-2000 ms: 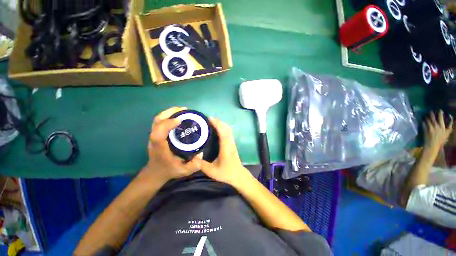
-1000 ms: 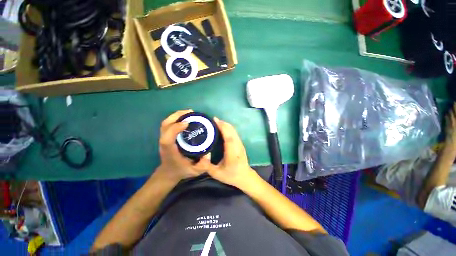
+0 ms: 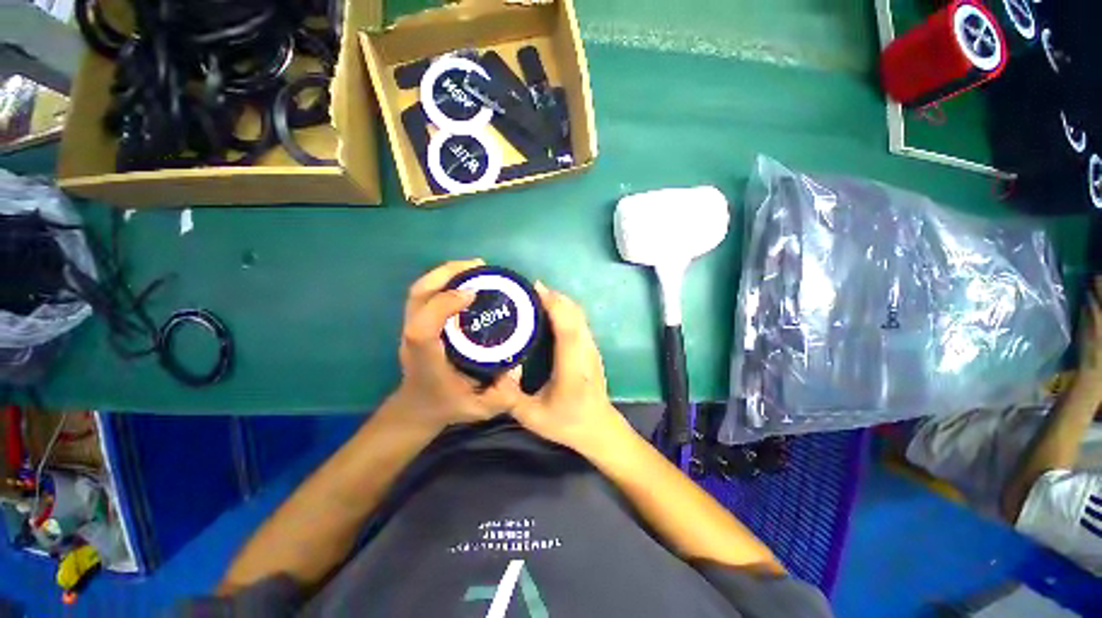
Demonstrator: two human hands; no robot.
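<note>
A black cylindrical speaker (image 3: 493, 318) is held with its end up, near the front edge of the green bench. The end shows a white ring around a black disc with white lettering. My left hand (image 3: 438, 350) grips its left side, thumb at the ring. My right hand (image 3: 569, 369) grips its right side. The thumbs come close together at the near side of the speaker. The hands and the end disc hide most of the speaker's body.
A white-headed mallet (image 3: 672, 229) lies right of my hands, beside a clear plastic bag (image 3: 894, 308). A larger carton (image 3: 218, 186) holds black rings; a smaller carton (image 3: 589, 103) holds discs and strips. A loose black ring (image 3: 195, 347) lies left. A red speaker (image 3: 937, 58) stands back right. Another person's arm (image 3: 1049, 417) shows at right.
The view has shifted, so the bench things appear farther right. Both hands still hold the speaker in nearly the same grip. The lettering looks slightly turned.
</note>
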